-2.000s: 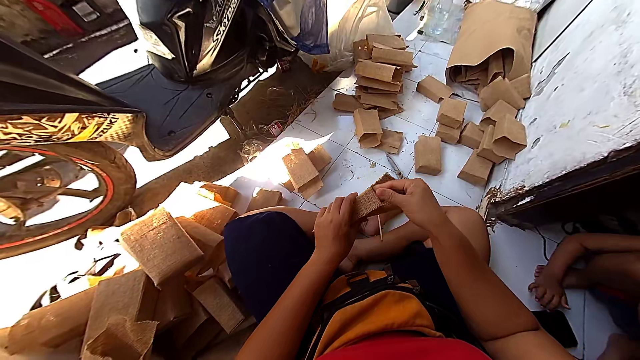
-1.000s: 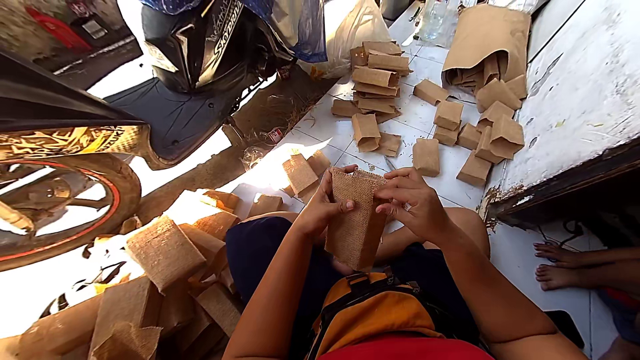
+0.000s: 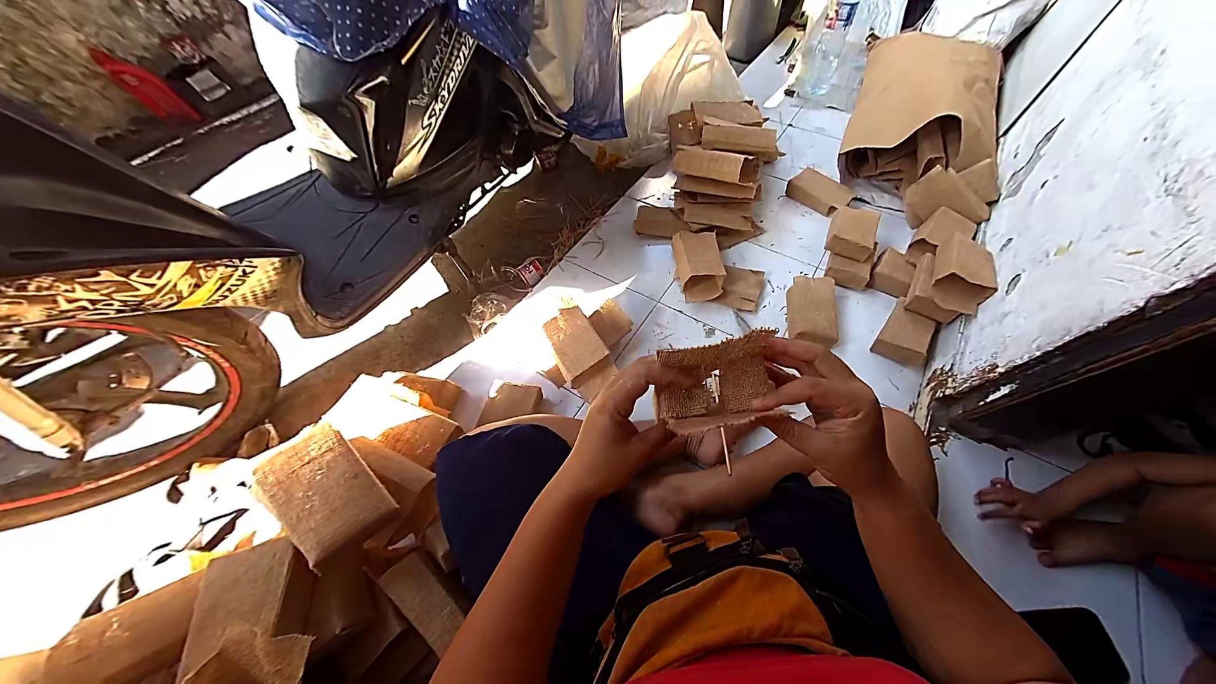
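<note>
Between both hands, above my crossed legs, is a small burlap-covered box sleeve (image 3: 717, 385) with its opening turned up toward me. My left hand (image 3: 622, 427) grips its left side, and my right hand (image 3: 826, 408) holds its right side with fingers at the upper and lower edges. Something pale shows inside the opening. A thin stick (image 3: 726, 450) hangs just below the sleeve; what it is fixed to is hidden. Beyond the hands, a brown box (image 3: 812, 310) lies on the white tiles.
Burlap-covered boxes (image 3: 325, 489) are heaped at my left. Ahead are a stack of flattened brown sleeves (image 3: 714, 166), loose boxes (image 3: 961, 271) and a large brown paper bag (image 3: 926, 90). A motor scooter (image 3: 380, 123) stands at left. Another person's hand (image 3: 1012, 499) rests at right.
The box in my hands has been tipped from upright, so its open end now faces me. The other person's hand has come into view near the foot at right.
</note>
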